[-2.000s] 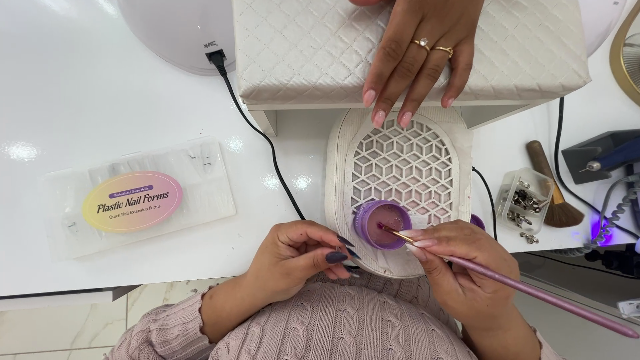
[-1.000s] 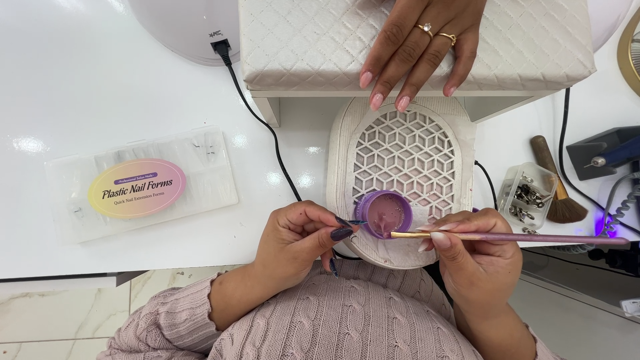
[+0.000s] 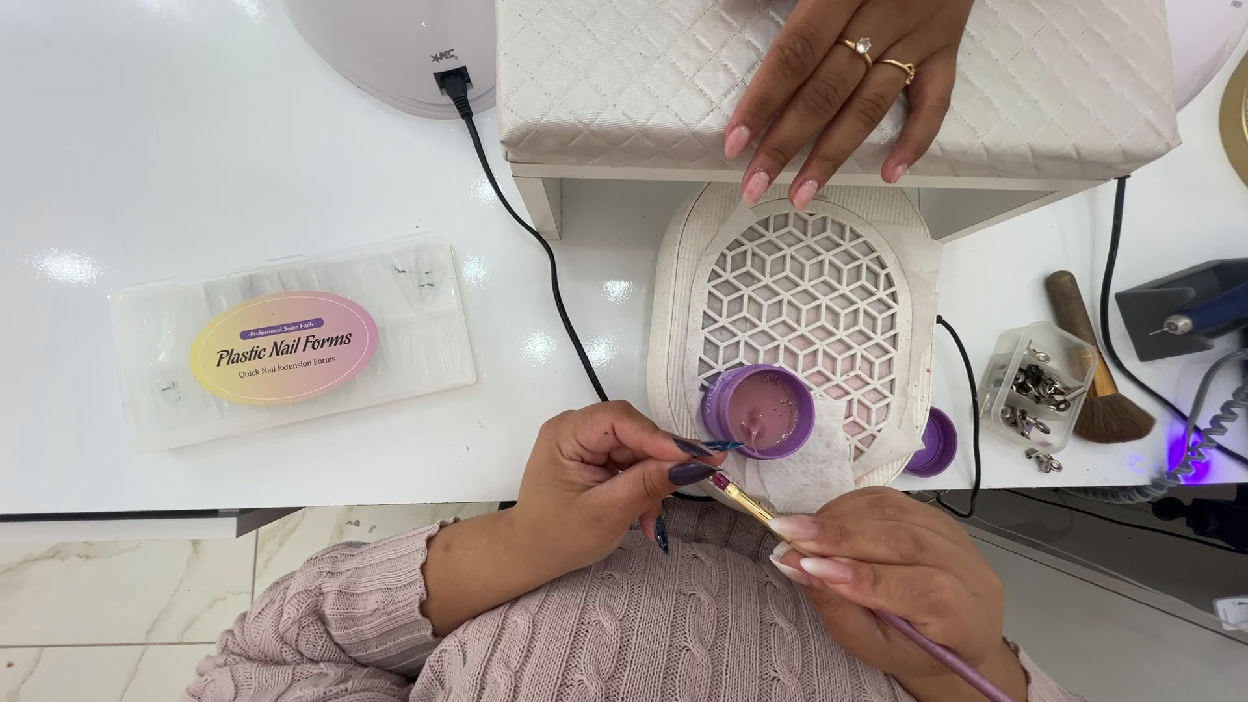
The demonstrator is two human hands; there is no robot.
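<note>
My right hand [image 3: 897, 580] holds a nail brush [image 3: 749, 501] with a pink handle and gold ferrule, its tip at the left hand's fingertips. My left hand [image 3: 604, 483], with long dark nails, has thumb and fingers close together beside the pot; whether something small is between them cannot be told. A purple pot of pink gel [image 3: 762, 414] sits on a white vent grille [image 3: 799, 292], on its lower part, with white tissue [image 3: 804, 453] beside it. Another person's hand [image 3: 848, 88], with pink nails and two rings, rests on a quilted white armrest [image 3: 604, 88] above.
A clear case of plastic nail forms [image 3: 419, 361] lies at left. At right are a purple lid [image 3: 933, 444], a small box of metal clips [image 3: 1038, 385], a dusting brush [image 3: 1102, 375] and a nail drill [image 3: 1209, 317]. A black cable [image 3: 526, 219] runs between the case and grille.
The brush tip has left the pot and moved to my left fingertips. My right hand has moved down, and the brush now slants more steeply. The other person's hand stays on the armrest.
</note>
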